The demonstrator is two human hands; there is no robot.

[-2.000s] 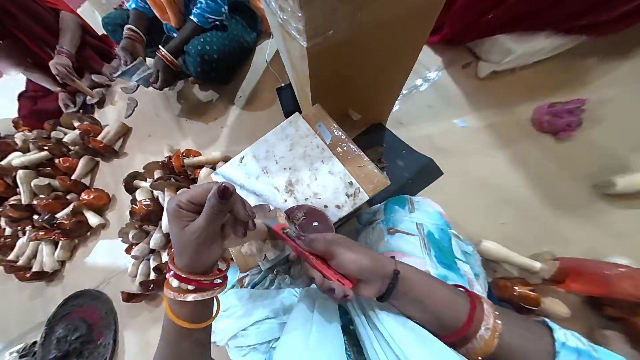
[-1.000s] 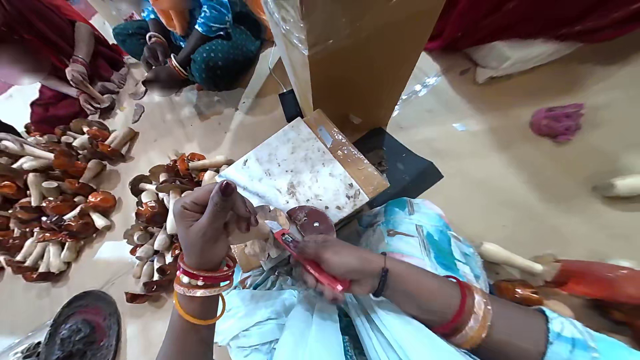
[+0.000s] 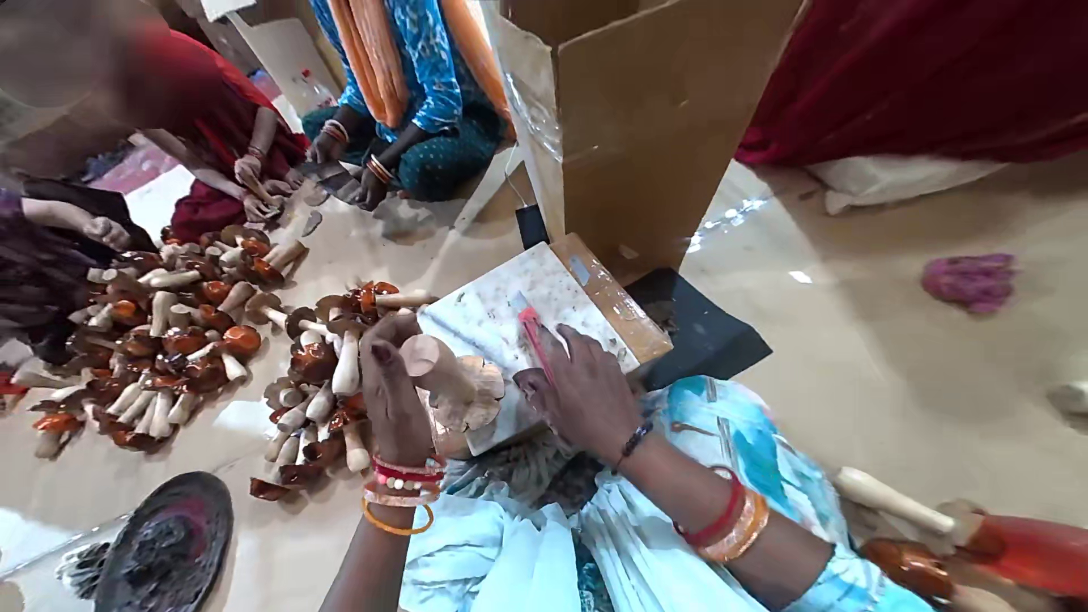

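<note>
My left hand holds a pale wooden mushroom by its stem, with the rough-edged cap turned toward my right hand. Its fingers are partly hidden, so the exact grip is unclear. Under my right hand is a red utility knife, its blade pointing away from me over a stained white board. The fingers of that hand lie along the knife, low over the board. Part of a brown rounded piece shows below the mushroom cap.
Piles of wooden mushrooms with brown caps lie at left. A dark round dish stands lower left, a cardboard box beyond the board. Co-workers sit at upper left, one person's hands among them. A pink cloth lies at right.
My right hand has moved with the knife from beside the left hand to over the white board. The mushroom cap is now in plain sight. The view has tilted up somewhat.
</note>
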